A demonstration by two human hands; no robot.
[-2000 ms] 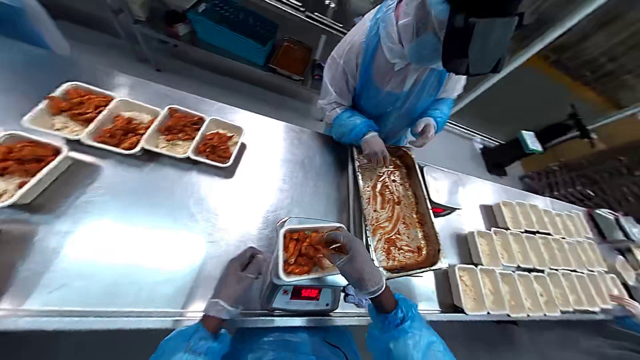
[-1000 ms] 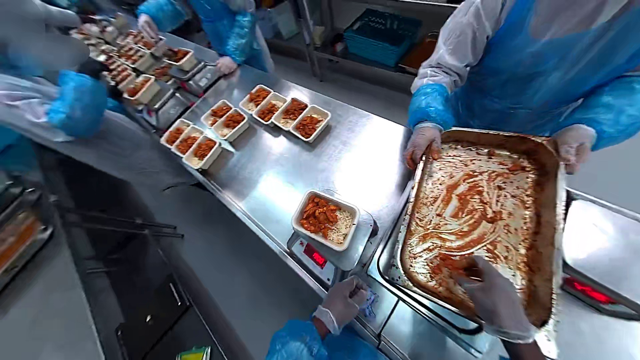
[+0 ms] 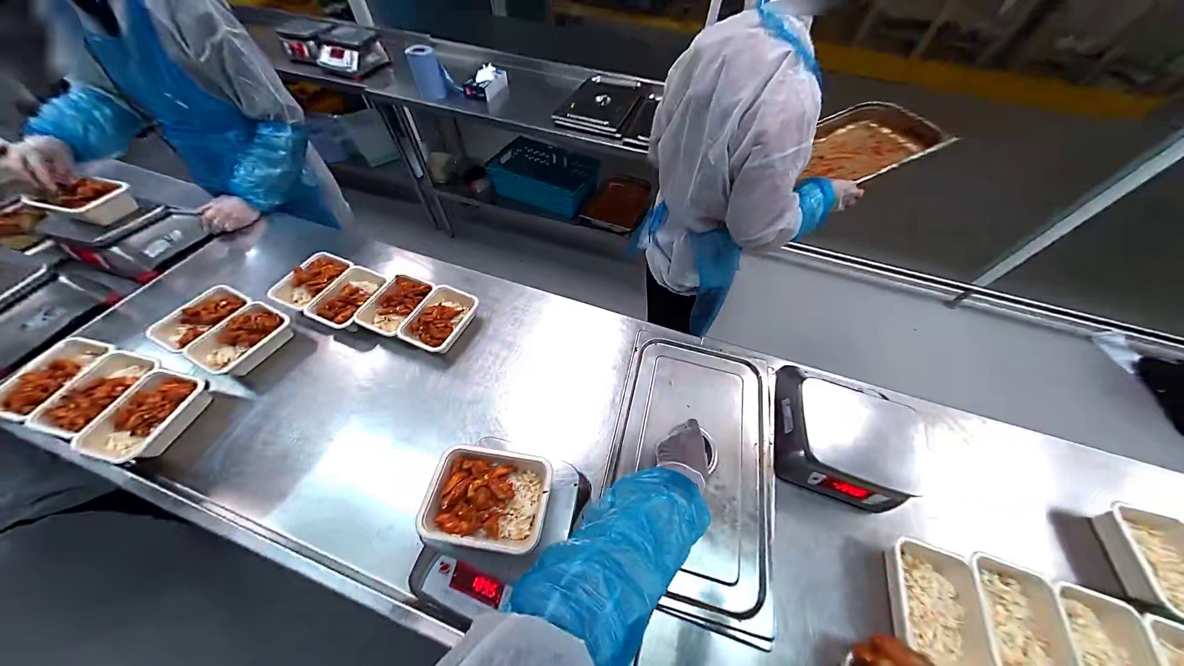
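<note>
My left hand (image 3: 684, 450), in a clear glove and blue sleeve cover, grips the recessed handle of a steel pan lid (image 3: 708, 546) on the counter. Left of it, a white tray of rice and red-sauced meat pieces (image 3: 484, 499) sits on a digital scale (image 3: 453, 583) with a lit red display. My right hand is out of view. A piece of sauced food (image 3: 883, 651) shows at the bottom edge; what holds it is hidden.
Filled trays (image 3: 402, 310) stand at left, rice trays (image 3: 934, 592) at lower right. Another scale (image 3: 846, 444) adjoins the lid. Across the counter, a person (image 3: 731, 139) faces away with a sauce-smeared pan (image 3: 869, 143); another person (image 3: 199, 120) works at upper left.
The sauce-smeared pan has left the counter and is in the co-worker's hands, and a steel lid shows in its place. My left hand has moved from beside the scale onto the lid.
</note>
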